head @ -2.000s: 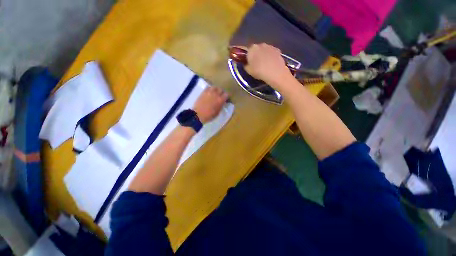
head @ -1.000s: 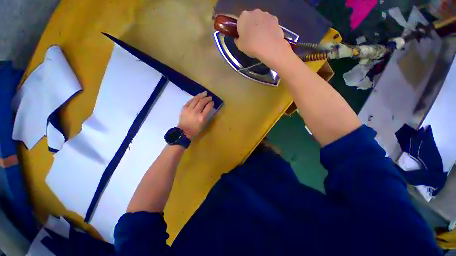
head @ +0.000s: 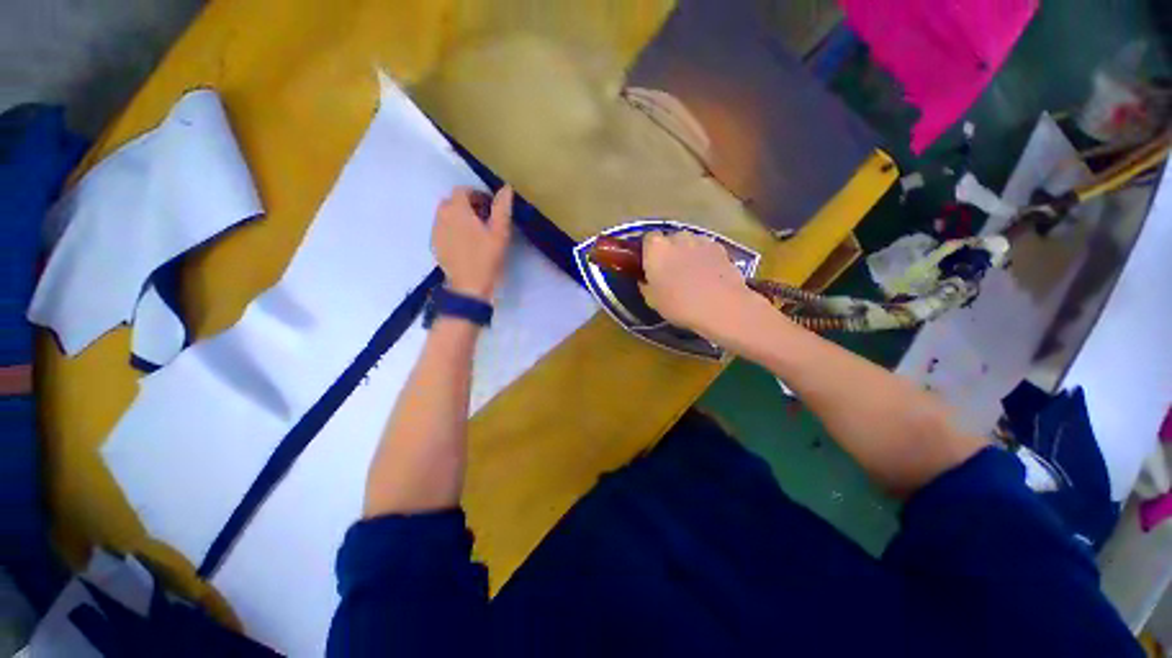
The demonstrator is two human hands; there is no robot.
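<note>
A large white garment panel (head: 321,219) lies on the yellow table cover (head: 540,476). A dark navy seam strip (head: 315,418) runs along its middle, and a navy band (head: 540,231) lies along its far end. My left hand (head: 472,238) is on the panel beside the band, with thumb and fingers close together; whether it pinches cloth cannot be told. My right hand (head: 694,285) grips the red-brown handle of the steam iron (head: 634,309). The iron's tip is at the near right end of the navy band.
A smaller white piece with a navy edge (head: 154,219) lies at the left. The dark iron rest (head: 758,109) is at the table's far right. A hose (head: 887,309) runs right from the iron. Pink fabric (head: 945,58) and white and navy pieces (head: 1060,450) are beyond the table.
The iron has moved from near the dark rest down to the panel's right corner. My left hand has moved from that corner up along the band. The navy band now shows narrower.
</note>
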